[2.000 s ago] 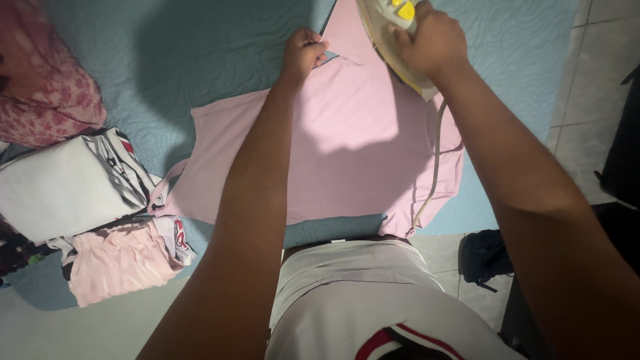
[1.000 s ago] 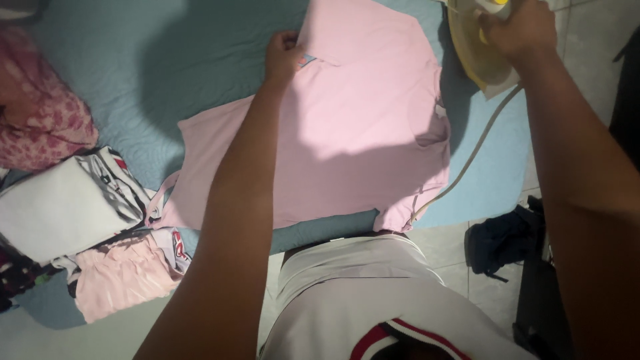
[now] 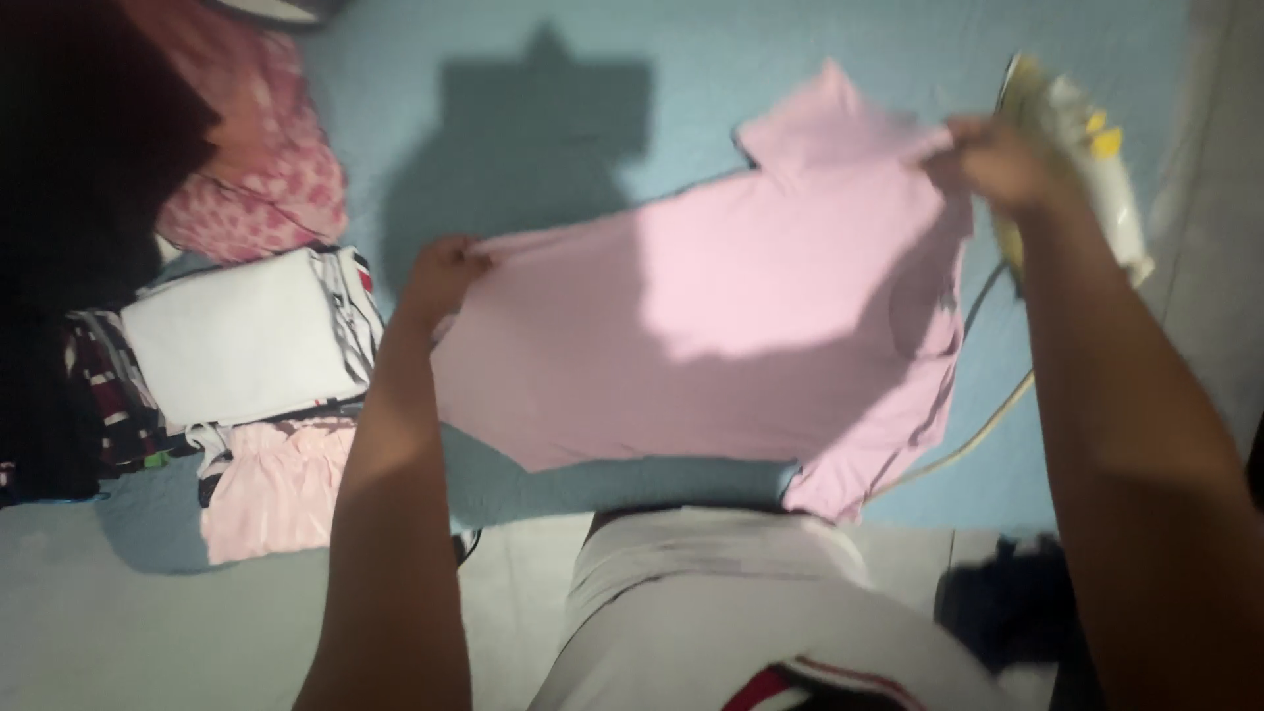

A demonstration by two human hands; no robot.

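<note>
A pink short-sleeved shirt (image 3: 731,316) lies spread sideways on the light blue cover (image 3: 691,59). My left hand (image 3: 449,281) pinches its upper left corner, at the hem end. Near the shoulder end, my right hand (image 3: 997,163) grips the fabric at the upper right, which is slightly blurred. Just beyond that hand rests a clothes iron (image 3: 1106,178) with yellow parts, partly hidden by my hand and forearm. Its cord (image 3: 987,425) curves down and passes under the shirt's lower right sleeve.
Folded white clothing (image 3: 237,336) sits at the left, with a folded light pink garment (image 3: 281,484) below it and a pink patterned cloth (image 3: 262,202) above. Dark clothing (image 3: 109,395) lies at the far left. A dark item (image 3: 1007,592) is on the tiled floor at lower right.
My right hand has let go of the iron, which now rests at the right, and has taken hold of the shirt. My left hand has moved left to the shirt's hem end.
</note>
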